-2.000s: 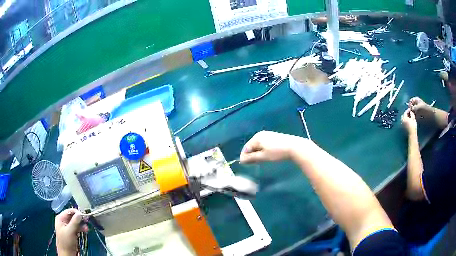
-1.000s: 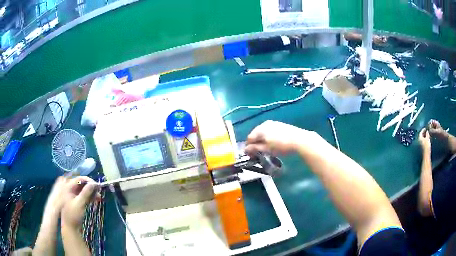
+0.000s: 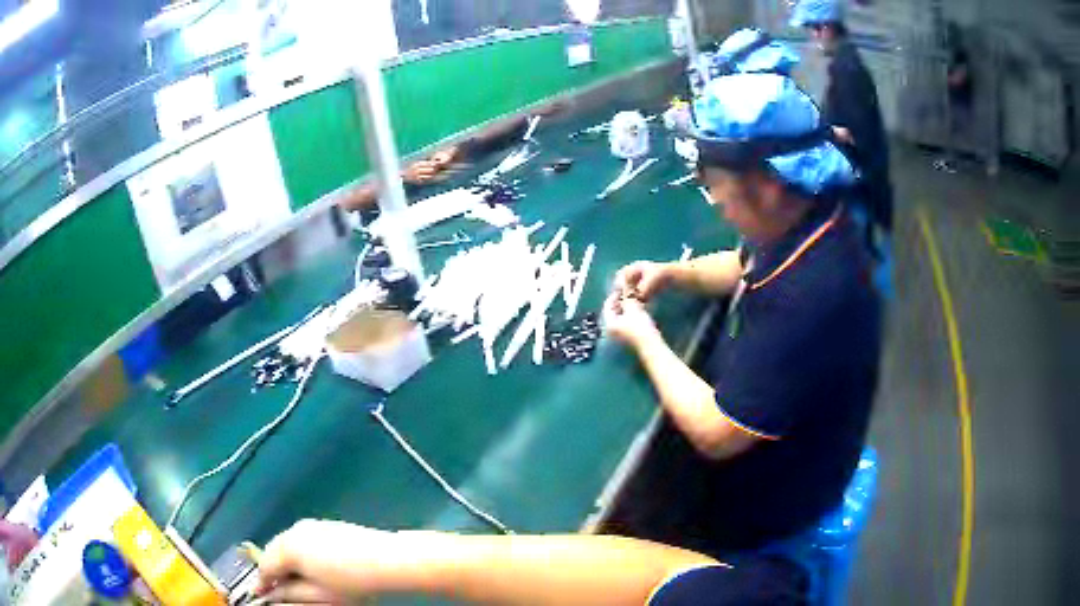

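My right hand [image 3: 296, 566] is at the bottom left, at the right side of the taping machine's orange head [image 3: 164, 556]. Its fingers are bent together, and a small yellowish tip [image 3: 250, 553], seemingly a cable end, pokes out beside them. The hand's lower part is cut off by the picture's edge. Only the top of the cream machine [image 3: 50, 571] shows, with its round blue sticker [image 3: 105, 568]. The winding gap is out of view. My left hand is not in view.
A thin cable with a blue plug [image 3: 432, 468] lies beyond my forearm. Behind it are an open white carton [image 3: 381, 350], a heap of white sleeves [image 3: 495, 288] and black small parts [image 3: 573, 340]. A seated co-worker [image 3: 794, 355] is close on the right. A pole stands behind.
The view has swung right, so the machine is now at the bottom left corner and my left hand has left the picture. My right hand is still beside the orange head.
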